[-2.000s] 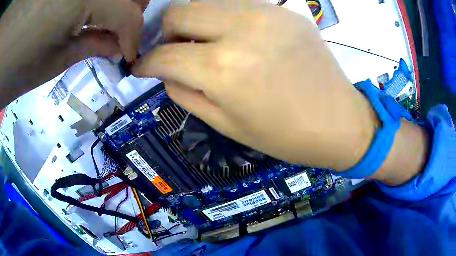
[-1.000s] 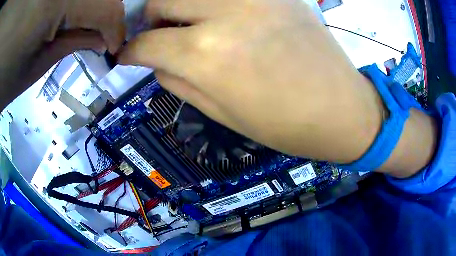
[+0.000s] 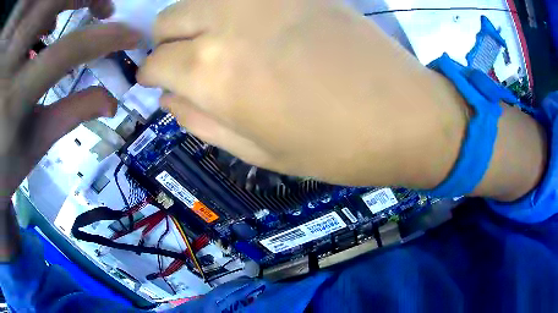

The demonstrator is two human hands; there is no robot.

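Observation:
The blue motherboard (image 3: 245, 235) sits in the open white chassis (image 3: 67, 177). The black cooler fan (image 3: 257, 177) on its heatsink is partly covered by my right hand (image 3: 293, 85), which reaches over the board from the right. My right fingertips are bent together at the chassis's upper left; whether they hold something cannot be told. My left hand (image 3: 61, 79) is blurred at the upper left, fingers spread and apart, with nothing visible in it. A small dark part (image 3: 127, 64) shows beside my right fingertips. A thin black wire (image 3: 440, 10) runs across the top right.
A thick black cable loop (image 3: 92, 226) and red and yellow-black wires (image 3: 183, 244) lie left of the board. A blue ribbon-like piece (image 3: 486, 49) stands near the chassis's right side. A red edge (image 3: 521, 43) borders the chassis. Blue sleeves and clothing fill the bottom.
My left hand has moved away from my right fingertips and its fingers have spread. My right hand has shifted slightly. The thin wire at the top right now lies higher and flatter.

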